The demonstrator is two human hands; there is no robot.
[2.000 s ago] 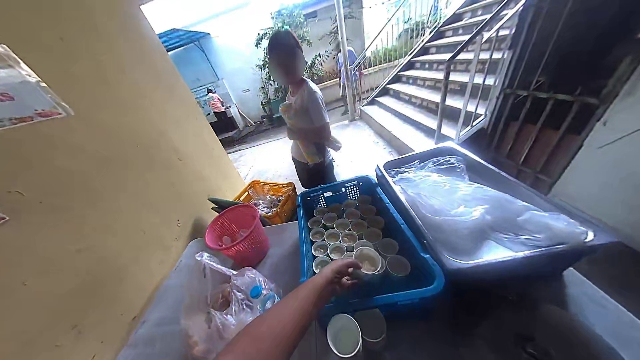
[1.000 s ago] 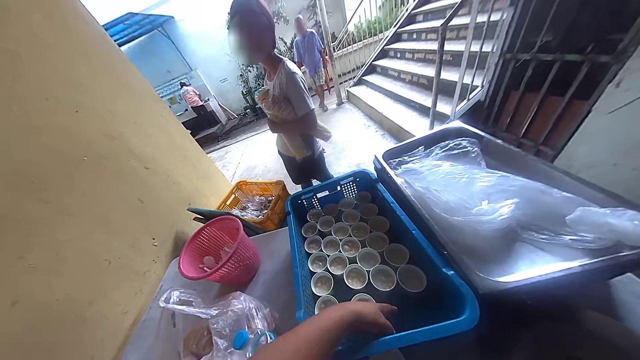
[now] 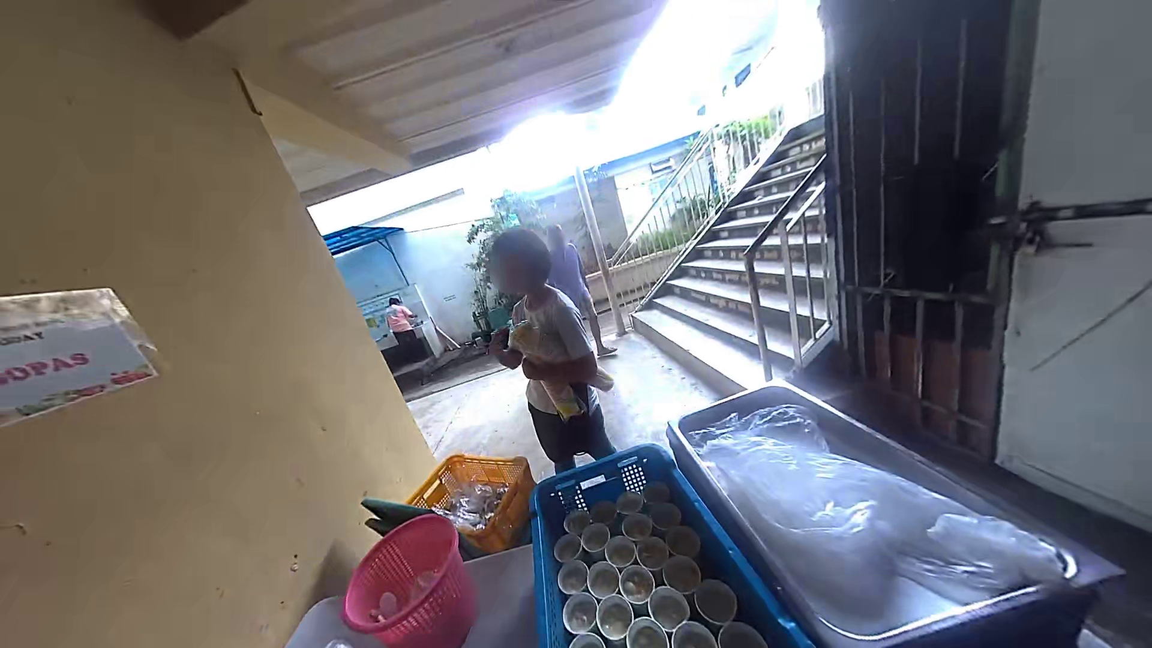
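Neither my left hand nor my right hand shows in the head view now. At the bottom centre a blue plastic crate (image 3: 546, 576) holds rows of paper cups (image 3: 637, 583), with some contents visible in several of them. To its right lies a metal tray (image 3: 783, 392) with clear plastic sheeting or bags (image 3: 837, 513) in it. On the left of the crate stands a pink plastic basket (image 3: 450, 598) with a few small pale items inside. Behind that basket is an orange crate (image 3: 517, 504) holding small clear-wrapped items.
A person (image 3: 558, 351) stands just beyond the blue crate, holding something yellowish. Farther back are another person (image 3: 569, 270) and one in pink (image 3: 400, 317). A staircase (image 3: 738, 261) rises at right, beside a barred gate (image 3: 927, 270). A yellow wall (image 3: 207, 405) bounds the left.
My hand, over the blue crate's cups in both earlier frames, is out of view. The view has tilted up. The farther person has come down near the nearer one.
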